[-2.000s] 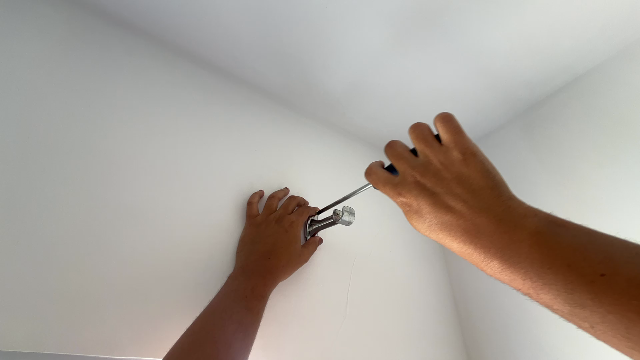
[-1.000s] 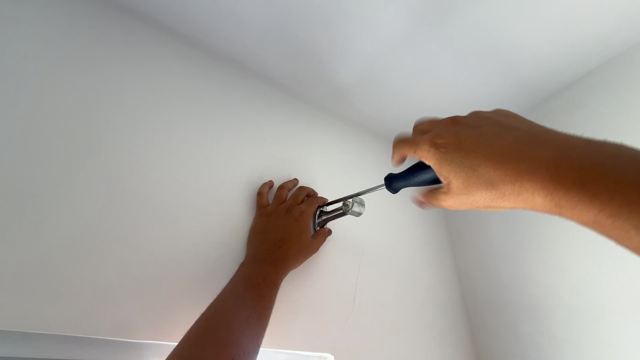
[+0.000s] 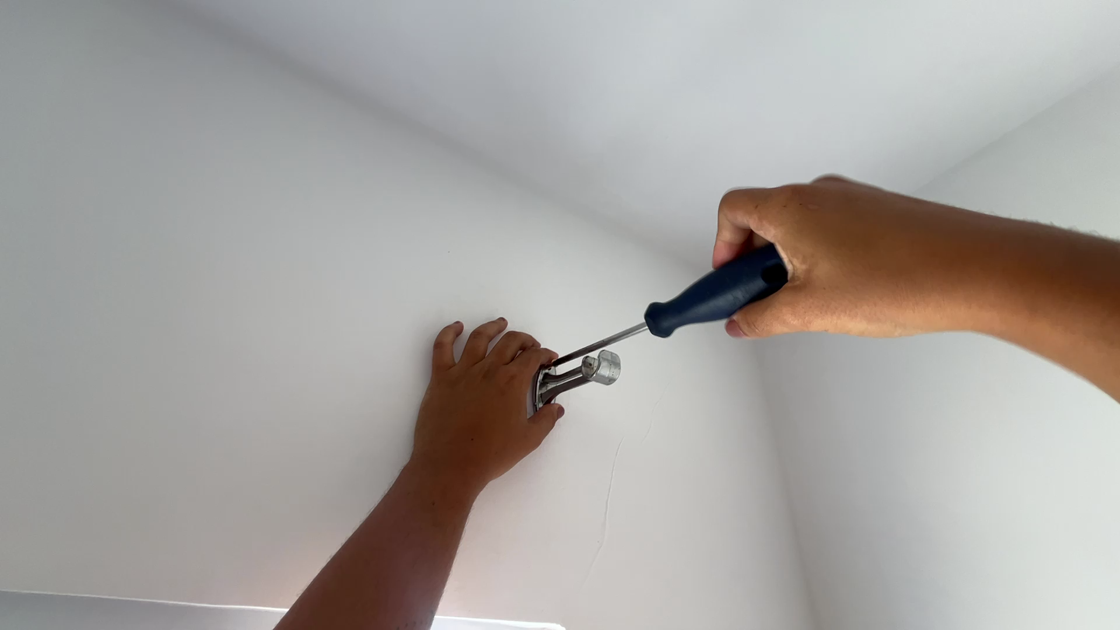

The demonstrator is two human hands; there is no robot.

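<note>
A metal curtain rod bracket (image 3: 569, 381) stands out from the white wall, its base plate against the surface and its cupped end pointing right. My left hand (image 3: 481, 398) lies on the wall, with thumb and index finger around the bracket's base and the other fingers spread. In my right hand (image 3: 787, 262) is a screwdriver (image 3: 717, 290) with a dark blue handle, gripped between thumb and fingers. Its metal shaft slants down left to the upper edge of the base plate, by my left index finger. The screw and the tip are too small or hidden to tell.
The white wall (image 3: 219, 350) meets the ceiling (image 3: 700, 79) above and a second wall (image 3: 945, 472) at the right corner. A thin crack or raised line (image 3: 608, 499) runs below the bracket. A white ledge or frame edge (image 3: 140, 612) crosses the bottom left.
My right hand has shifted its hold on the screwdriver, from fingers wrapped over the handle to a grip that leaves much of it showing. My left hand stays at the bracket's base.
</note>
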